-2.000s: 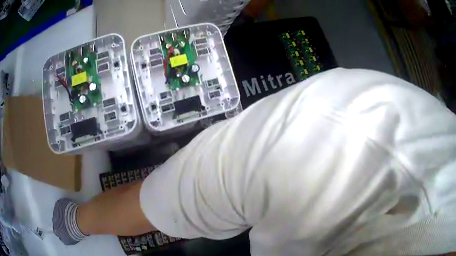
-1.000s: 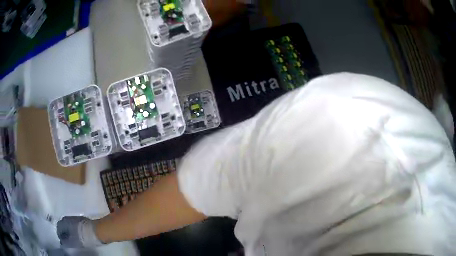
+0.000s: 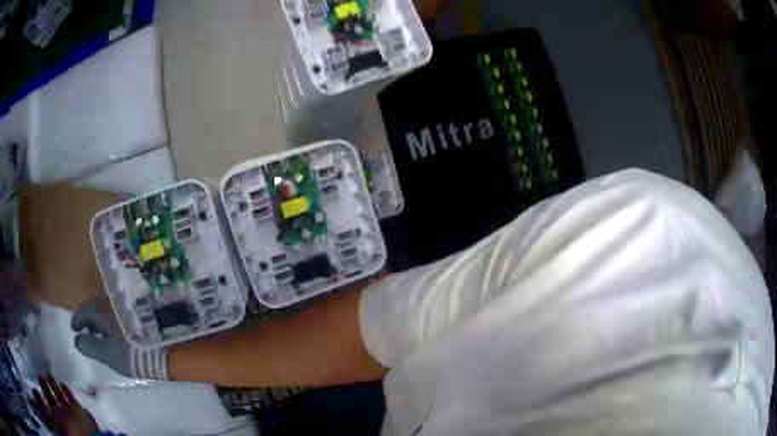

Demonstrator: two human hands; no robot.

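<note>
Two white housings, the left one [image 3: 226, 298] and the one beside it [image 3: 243, 204], stand side by side left of the middle. Each holds a green board with a yellow block and a black rectangle below. A forearm crosses under their lower edges from a white sleeve at the lower right; I take it as my right arm. My right hand [image 3: 106, 345], in a grey glove with a striped cuff, is at the left housing's lower left corner. Its fingers are blurred and partly hidden, so its grip cannot be told. My left hand is not in view.
A tall stack of filled housings [image 3: 324, 115] stands at top centre. A black case marked Mitra [image 3: 434, 85] bears rows of boards [image 3: 520, 119]. Brown cardboard [image 3: 55, 247] lies left. Another person's hand [image 3: 64, 409] shows at the lower left. My sleeve covers the lower right.
The view has shifted. The two front housings now sit lower, in front of the forearm and over the parts tray. The gloved hand is nearer the left housing. Another person's hand has appeared.
</note>
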